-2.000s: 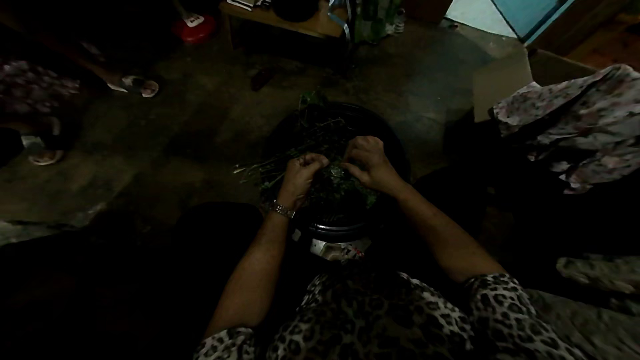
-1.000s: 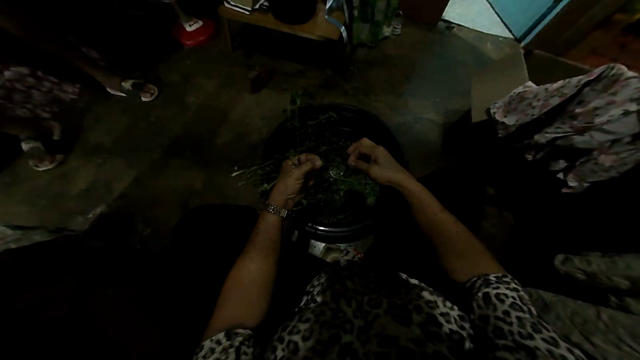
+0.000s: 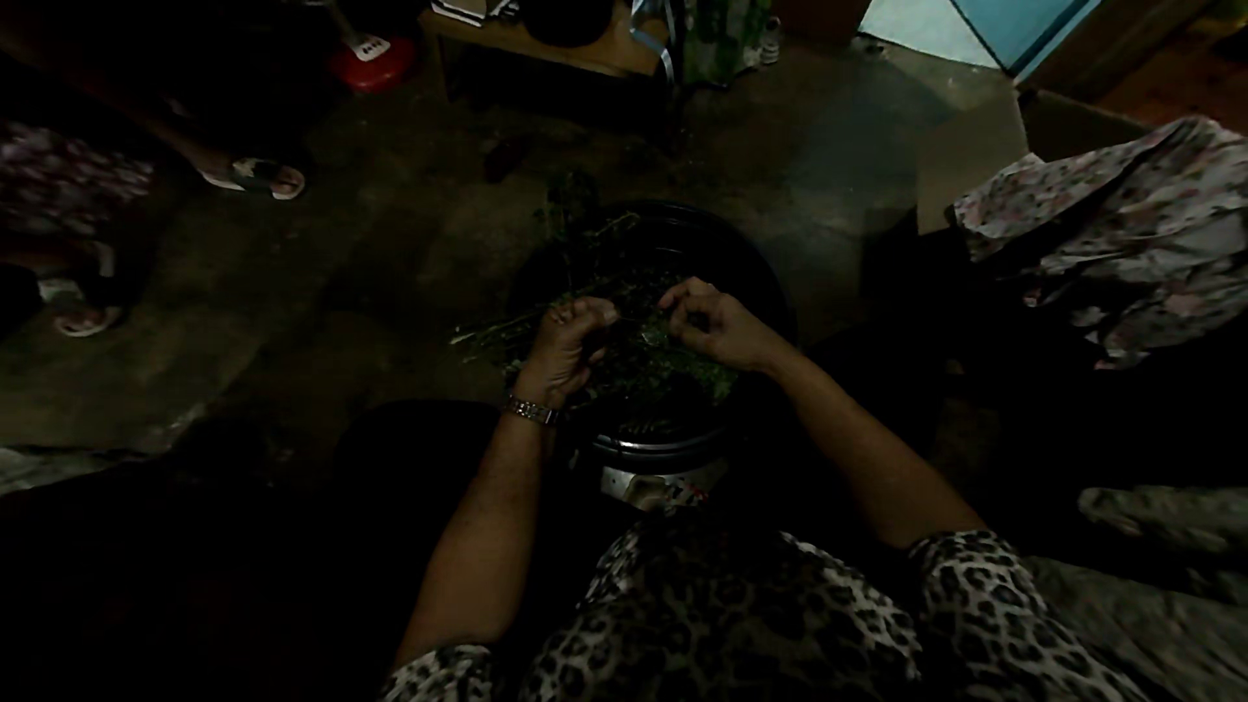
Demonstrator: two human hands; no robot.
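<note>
A dark round basin (image 3: 658, 444) stands in front of me, and leafy green stems (image 3: 575, 273) lie in it, some poking out over its left rim. Over the basin is my left hand (image 3: 567, 346), a metal-band watch at its wrist, its thumb and fingertips pinched together at a thin stem. My right hand (image 3: 712, 327) is just to the right, fingers curled and thumb near the fingertips, above the leaves (image 3: 707, 375). Whether it holds a small piece is too dark to tell. A patterned printed surface (image 3: 653, 487) shows below the basin's near rim.
A low wooden table (image 3: 546, 44) stands at the top, a red round base (image 3: 373, 66) left of it. A person's sandalled foot (image 3: 263, 178) is at the left. A cardboard box (image 3: 975, 151) with floral cloth (image 3: 1141, 234) sits at the right.
My hands were close together two seconds ago, then moved apart over the basin. They stay above the leafy stems.
</note>
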